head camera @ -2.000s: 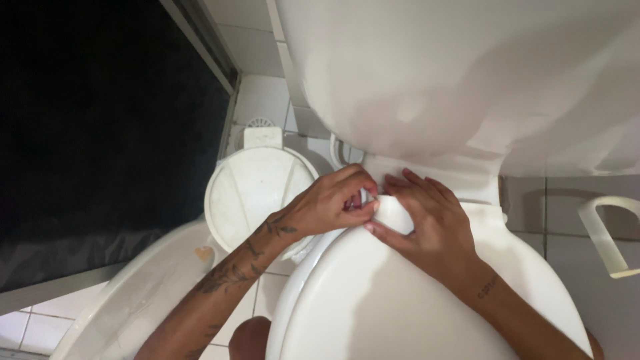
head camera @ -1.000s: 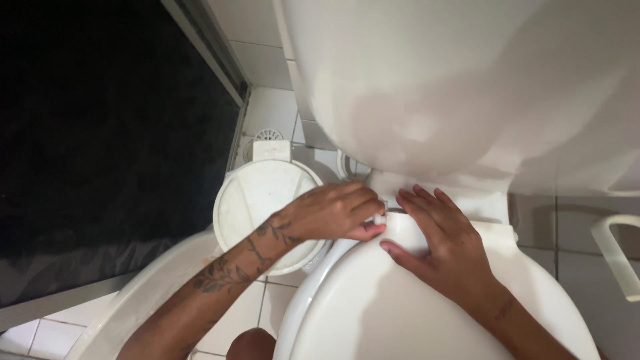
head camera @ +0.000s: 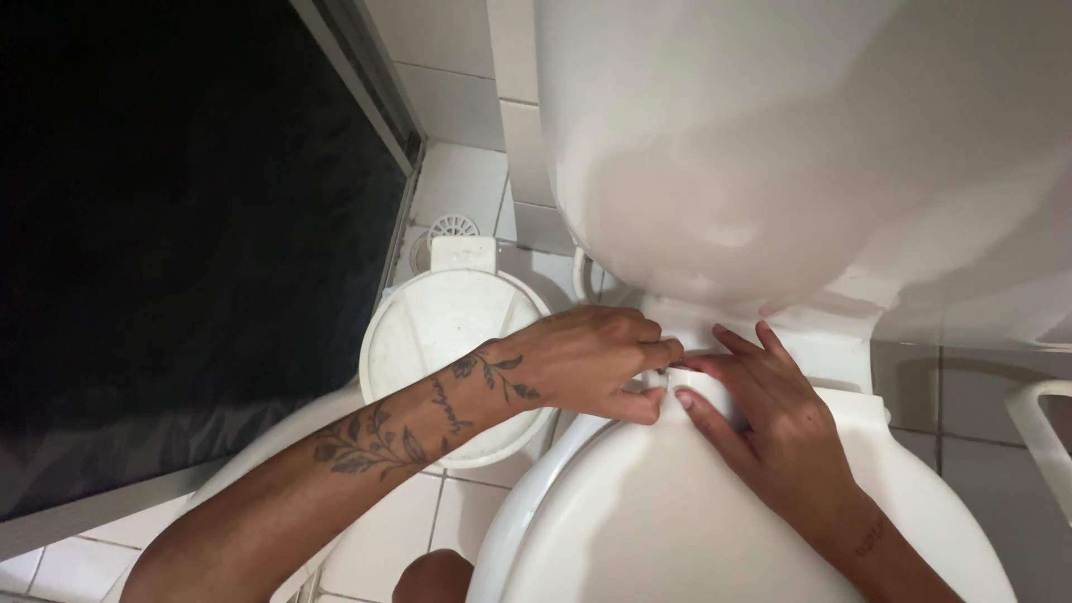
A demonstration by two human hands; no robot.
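Observation:
A white toilet lid (head camera: 670, 519) lies closed over the bowl, below the toilet's white tank (head camera: 754, 151). My left hand (head camera: 615, 360) is at the lid's rear left hinge (head camera: 670, 378), its thumb and fingers pinching at a small part there; the fingers mostly hide that part. My right hand (head camera: 762, 402) rests on the lid's rear edge just right of the hinge, thumb and index finger on either side of the raised hinge cover (head camera: 708, 392), the other fingers spread towards the tank.
Left of the toilet stands a round white lidded bin (head camera: 444, 327), near a floor drain grate (head camera: 453, 226). A dark panel in a metal frame (head camera: 360, 75) fills the left side. A white curved fixture (head camera: 1038, 435) is at the right edge, and a pale hose (head camera: 579, 272) runs behind the bowl.
My right hand's thumb and index finger have closed in around the hinge cover, nearer my left fingers. My left hand stays at the hinge. The view has shifted slightly.

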